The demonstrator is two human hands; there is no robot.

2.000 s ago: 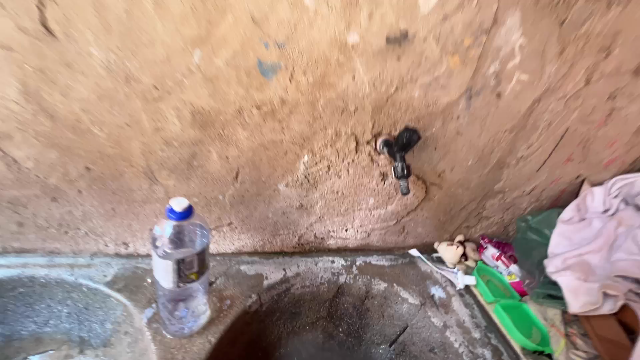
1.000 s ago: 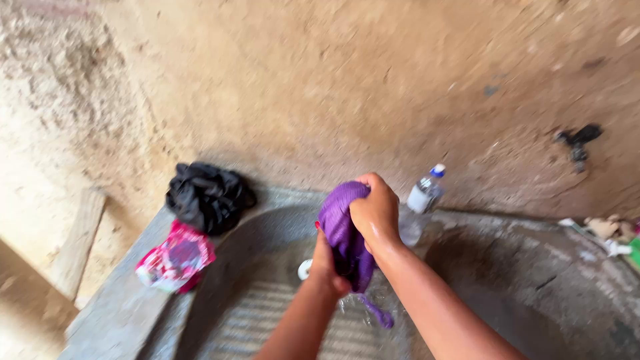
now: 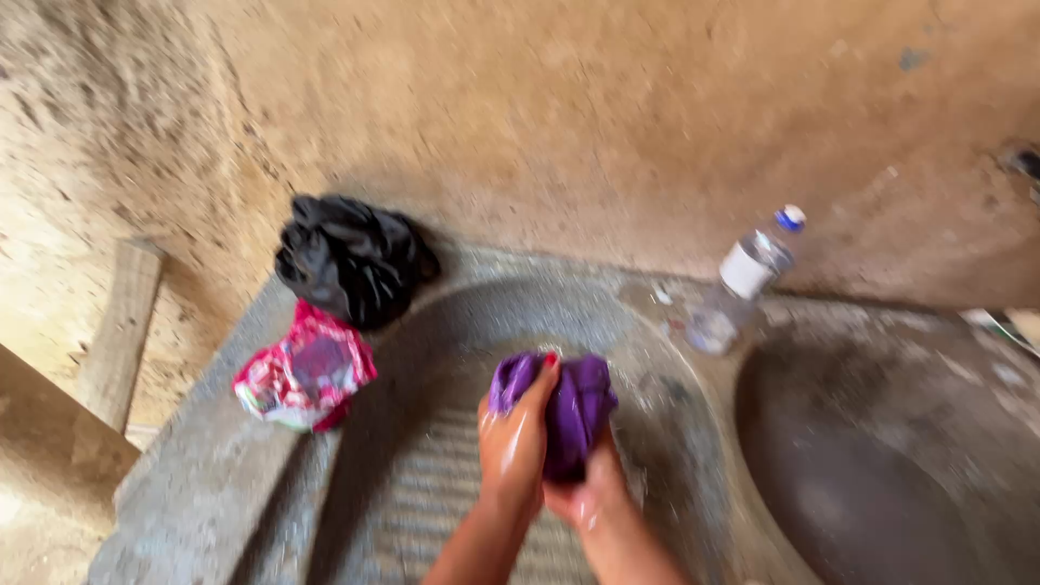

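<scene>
A bunched, wet purple cloth (image 3: pixel 578 414) is squeezed between my two hands above the ribbed basin of a concrete laundry sink (image 3: pixel 439 504). My left hand (image 3: pixel 516 435) grips the cloth from the left, its thumb with a red nail lying on top. From below and the right, my right hand (image 3: pixel 589 487) holds the cloth, its fingers partly hidden. Both hands are wet, with whitish suds on the skin. Behind the cloth, water shows in the basin.
Black cloth (image 3: pixel 353 256) lies heaped on the back left ledge, beside an open pink plastic bag (image 3: pixel 307 370). A clear plastic bottle (image 3: pixel 743 280) with a blue and white cap stands between the basins. The second basin (image 3: pixel 853 463) is at right; a tap (image 3: pixel 1025 162) juts from the wall.
Both hands have changed their hold on the purple cloth; a second ago a strip of it hung down, and my right hand was on top. The view has swung left since the earliest frame.
</scene>
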